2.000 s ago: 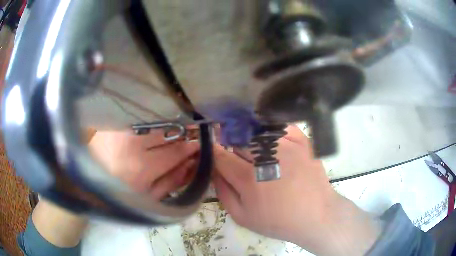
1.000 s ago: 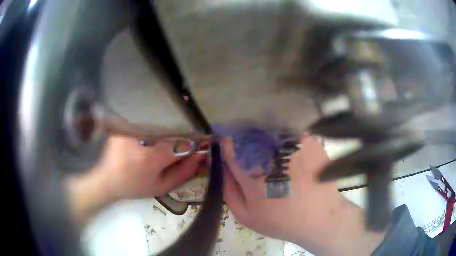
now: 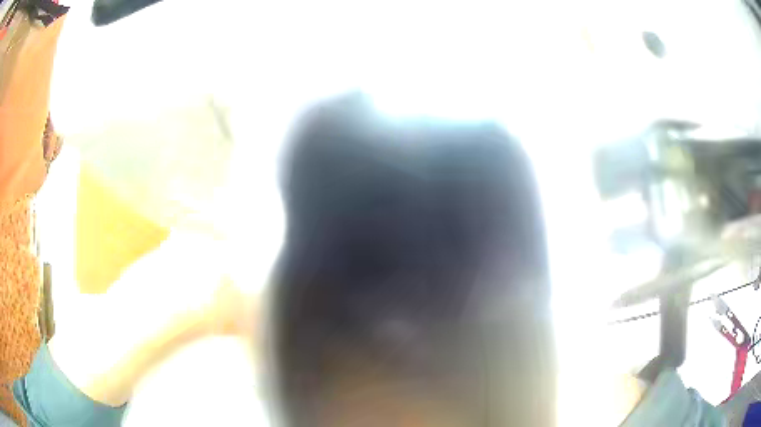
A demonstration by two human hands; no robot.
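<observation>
The view is strongly overexposed and blurred. My left hand (image 3: 179, 288) reaches in from the lower left, washed out. Its fingers fade into glare beside a large dark blurred shape (image 3: 409, 242) that blocks the centre. A yellow patch (image 3: 117, 229), possibly a panel, shows just beyond my left hand; I cannot tell if they touch. My right hand cannot be made out; only its sleeve (image 3: 674, 404) and a washed-out bit of wrist show at the lower right. The needle area and any work there are hidden.
Snips with a red handle (image 3: 738, 359) lie at the right, near a dark curved line on the white table. Blurred machine parts (image 3: 701, 183) stand at the right. Orange material (image 3: 29, 108) hangs at the upper left, above a brown speckled surface (image 3: 21, 292).
The picture has turned very bright. The chrome loop and spring no longer show at the centre; a dark shape covers it. The blurred metal parts appear farther right. My right hand is lost from sight.
</observation>
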